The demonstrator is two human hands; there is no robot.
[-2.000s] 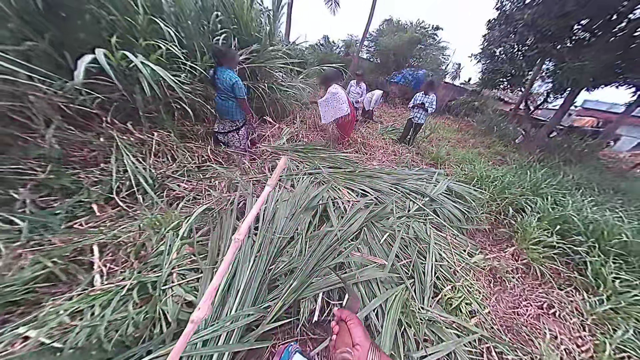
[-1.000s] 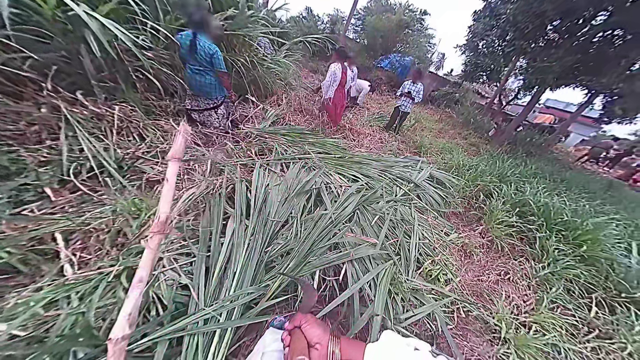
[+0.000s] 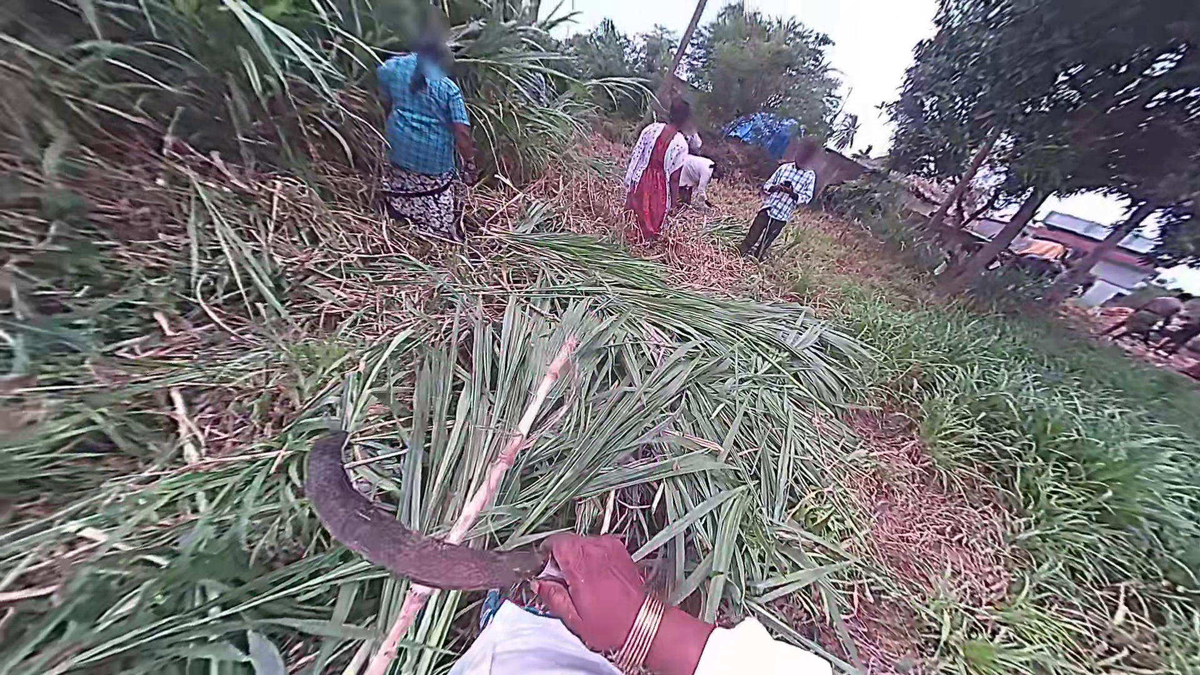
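My right hand [image 3: 600, 592], with bangles at the wrist, is closed around the handle end of a sickle [image 3: 412, 553] at the bottom middle. The sickle's dark, curved blade reaches left and bends upward. Passing behind the blade, a long pale cane stalk [image 3: 502, 459] slants up to the right over long cut green leaves [image 3: 656, 403]. My left hand is not visible, and what holds the stalk's lower end, if anything, is out of frame.
A person in a blue checked shirt [image 3: 424, 122] stands by tall cane [image 3: 281, 84] at upper left. Several other people are farther back, one in a checked shirt [image 3: 789, 187]. Green grass [image 3: 1041, 431] grows on the right, below trees [image 3: 1050, 112]. A blue tarpaulin [image 3: 764, 133] lies behind.
The sickle has come up into plain sight, its blade now extending left from my right hand. The stalk's upper end has moved right and lower, over the cut leaves.
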